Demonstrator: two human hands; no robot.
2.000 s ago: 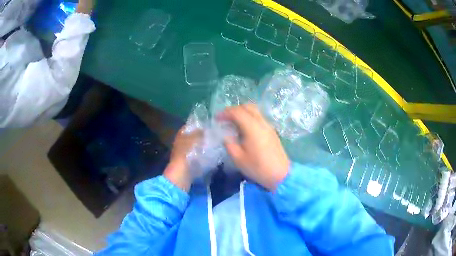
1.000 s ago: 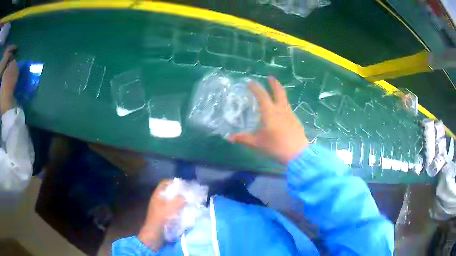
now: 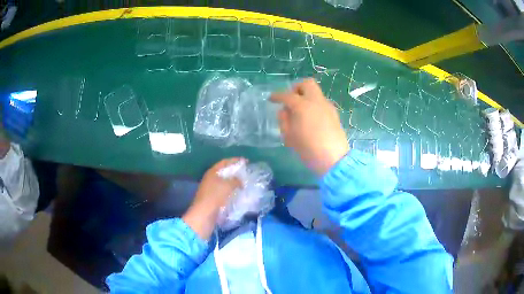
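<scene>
My left hand (image 3: pixel 215 195) is closed around a crumpled clear plastic bag (image 3: pixel 255 186), near my chest at the bench's front edge. My right hand (image 3: pixel 313 123) is over the green bench, its fingers bent at the right side of a clear bagged tray (image 3: pixel 258 115). Whether the fingertips grip its film cannot be told. Another clear bagged tray (image 3: pixel 215 109) lies touching it on the left. Two clear trays (image 3: pixel 123 109) lie apart further left on the bench.
A row of clear trays (image 3: pixel 221 43) lies along the yellow rail (image 3: pixel 230 14). Many more clear trays (image 3: pixel 402 109) stand overlapping at right, before white rolled pieces (image 3: pixel 500 140). A ring-shaped item (image 3: pixel 466 89) is by the rail. White sleeves of other people show at both sides.
My left hand has moved up and right with the crumpled bag. My right hand's fingers have drawn in from spread to bent. The view has shifted, and the bagged trays look flatter and more separate.
</scene>
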